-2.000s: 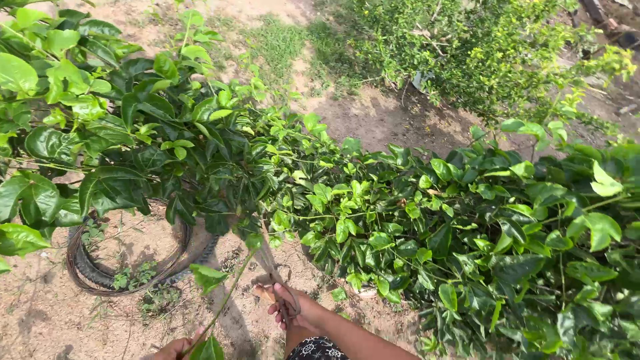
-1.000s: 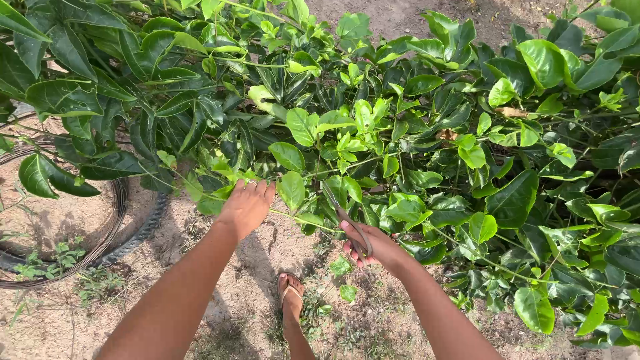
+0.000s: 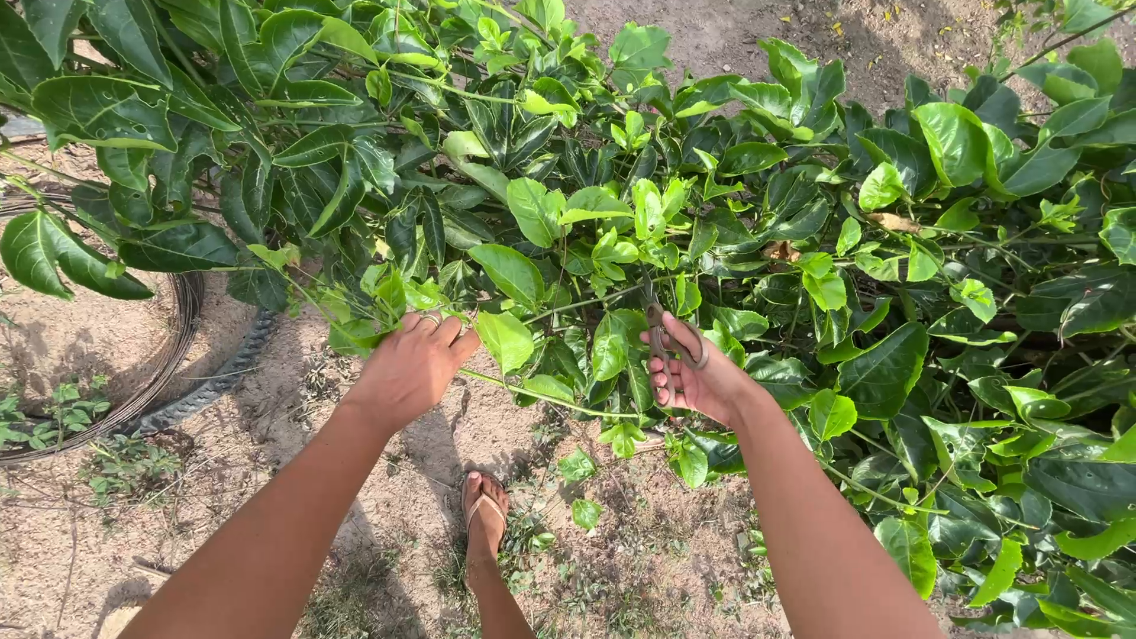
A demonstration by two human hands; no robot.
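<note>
My left hand (image 3: 415, 359), with a ring on one finger, grips a thin green vine stem (image 3: 550, 397) at the lower edge of the leafy hedge. From that hand the stem runs right, toward my other wrist. My right hand (image 3: 688, 368) holds scissors (image 3: 661, 330) by their brownish handles. The blades point up into the foliage (image 3: 612, 240), where leaves partly hide their tips. Glossy green leaves surround both hands, some of them pale and young.
At the left, a coil of wire (image 3: 182, 328) and a dark ridged hose or tyre-like band (image 3: 217, 382) lie on sandy ground (image 3: 293, 444). A sandalled foot (image 3: 485, 515) stands below the hands. Small weeds (image 3: 133, 466) grow nearby.
Two seconds ago both hands were low in view, away from the middle of the hedge. Since one second ago the scissors have gone further up into the leaves. The view has moved closer to the hedge.
</note>
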